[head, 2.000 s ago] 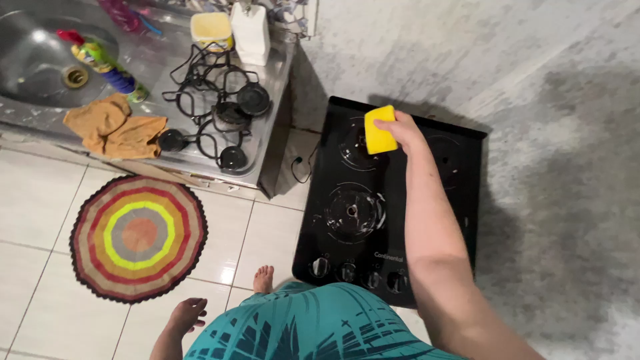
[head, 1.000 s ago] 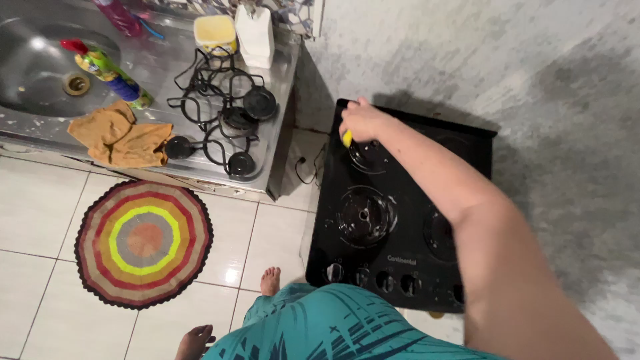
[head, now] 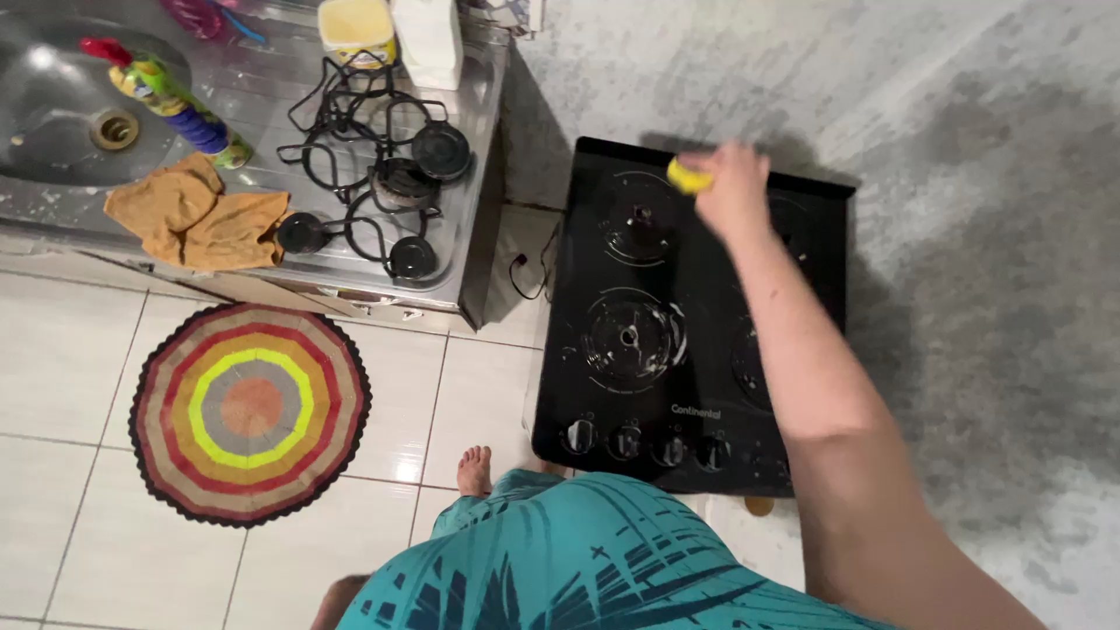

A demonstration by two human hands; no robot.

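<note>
My right hand [head: 733, 188] grips a yellow sponge [head: 689, 178] over the upper middle of the black Continental cooktop [head: 700, 297], close to its back edge and right of the back left burner opening [head: 641, 214]. Both are a little blurred. Whitish suds or wet streaks lie around the front left burner opening [head: 628, 336] and on the knobs [head: 625, 442] along the front. Bare burner openings show without grates. Of my left arm only a small piece shows at the bottom edge beside my teal clothing; the left hand itself is out of view.
On the steel counter left of the cooktop lie black grates [head: 324, 162], burner caps [head: 441, 150], an orange cloth [head: 201, 219], a squeeze bottle [head: 188, 118], a yellow tub [head: 357, 31] and a white container [head: 429, 44]. A sink [head: 52, 96] and round rug [head: 251, 413] are further left. A wall borders the cooktop.
My right hand has moved right with the sponge, from the cooktop's back left corner to its upper middle. My left hand, seen low in the earlier frames, has left the view.
</note>
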